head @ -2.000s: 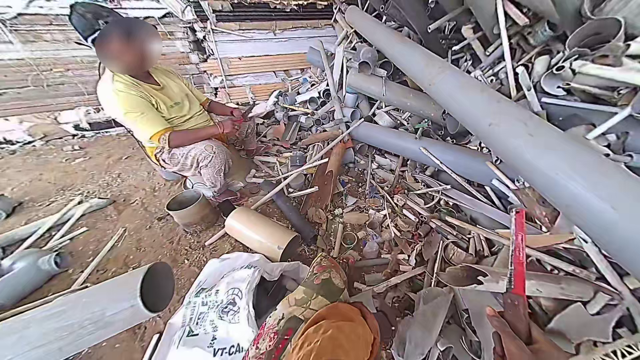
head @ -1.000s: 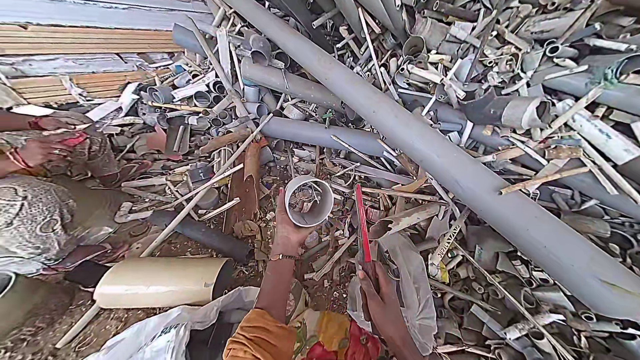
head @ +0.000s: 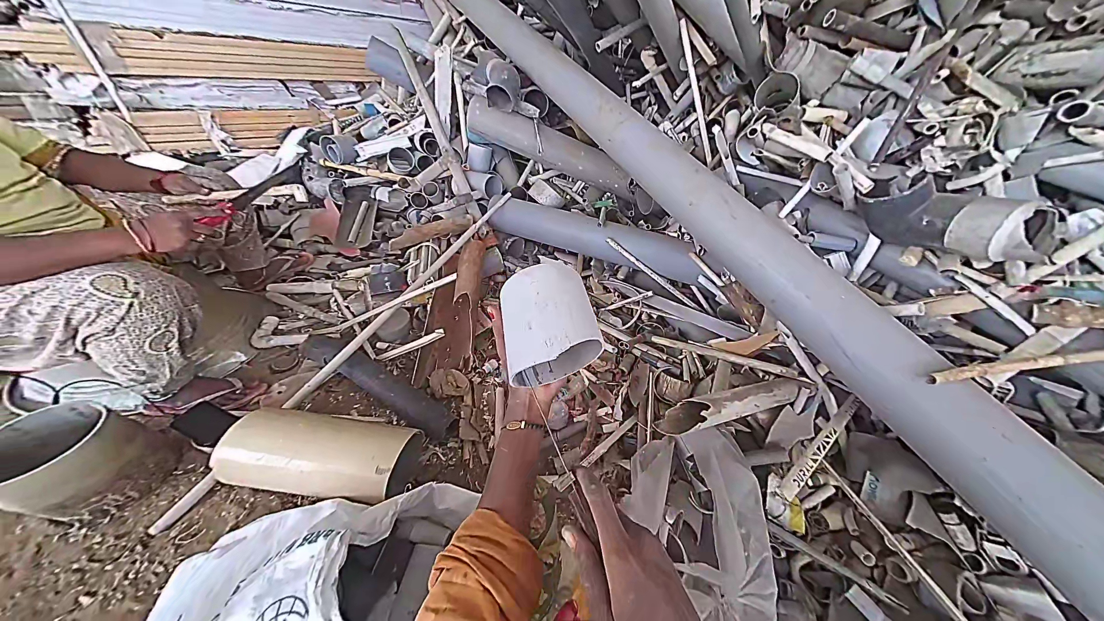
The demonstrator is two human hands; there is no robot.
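Note:
My left hand holds a short light-grey plastic pipe piece from behind and below, its open end turned down toward me. The palm and some fingers are hidden behind the pipe. In the lower middle, my right hand is closed around the handle of a long, narrow-bladed tool. The blade appears almost edge-on, and its tip is at the lower rim of the pipe piece; whether it touches cannot be told. An open white woven sack with dark pieces inside lies below my left forearm.
A long grey pipe crosses diagonally over a heap of pipe scraps. A beige pipe section and a round container lie at lower left. Another person sits at the left, holding a dark-bladed tool. Clear plastic sheeting is right of my right hand.
The pipe piece has turned from showing its open end to showing its outer side. The blade, upright and red beside the pipe a second ago, now points at the pipe's rim.

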